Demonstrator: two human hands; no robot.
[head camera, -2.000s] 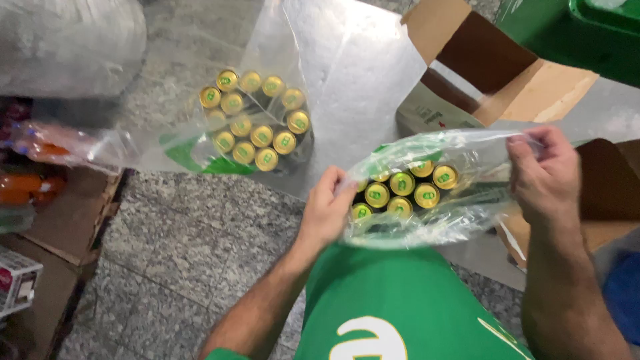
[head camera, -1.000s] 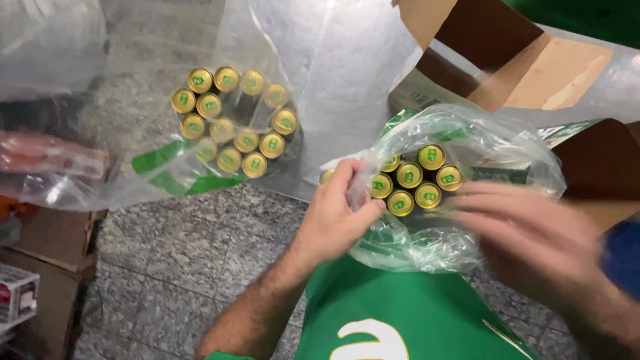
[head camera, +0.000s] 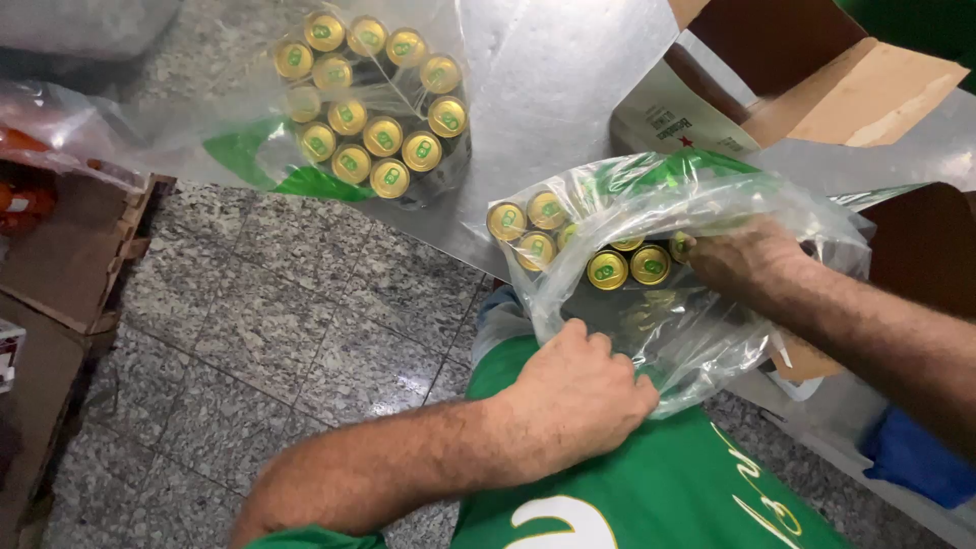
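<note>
A clear plastic bag (head camera: 709, 328) with a green print lies at my front, its mouth facing up. Several gold-topped drink cans (head camera: 607, 269) stand upright inside it. My left hand (head camera: 583, 389) grips the near edge of the bag's mouth. Inside the bag, my right hand (head camera: 743, 248) has its fingertips at a can (head camera: 681, 247) on the right of the group; the fingers are partly hidden by film. Up and to the left, a second clear bag (head camera: 252, 156) holds several more such cans (head camera: 383, 136), also upright.
Both bags rest on a metal tabletop (head camera: 549, 91). An open cardboard box (head camera: 854, 91) stands at the upper right, another (head camera: 923, 259) below it. Cardboard and wrapped orange goods (head camera: 23, 202) are at the far left. Blue cloth (head camera: 919, 457) shows at lower right.
My left hand has moved from the bag's left side to its near edge. My right hand has gone into the bag, where a wider spread of cans shows.
</note>
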